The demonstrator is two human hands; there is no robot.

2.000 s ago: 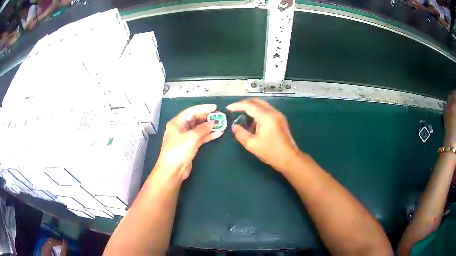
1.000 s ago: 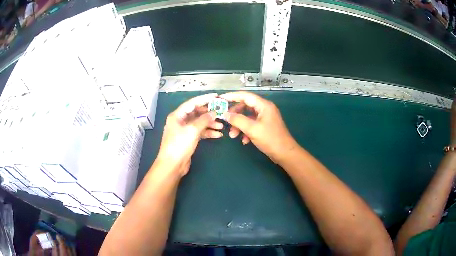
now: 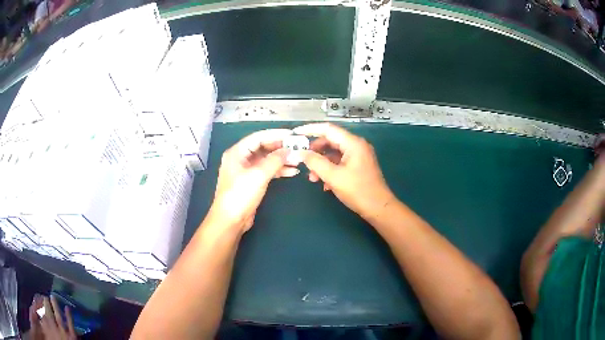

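A small pale unit with dark spots in its middle (image 3: 296, 149) is held between both hands above the dark green bench. My left hand (image 3: 251, 172) grips its left side with thumb and fingers. My right hand (image 3: 345, 169) grips its right side with thumb and index finger. The fingertips cover its edges, and the exact parts are too small to tell.
Stacked white cartons (image 3: 99, 153) stand at left. A pale metal rail (image 3: 278, 110) with a post (image 3: 368, 60) crosses behind. A clear rounded-square housing (image 3: 562, 175) lies at right, near another person's arm (image 3: 564, 219). A clear scrap (image 3: 306, 297) lies near the front edge.
Two seconds ago my hands were apart, my right fingers at a dark piece; they then came together on the unit, which now looks paler. The person at right has leaned further in.
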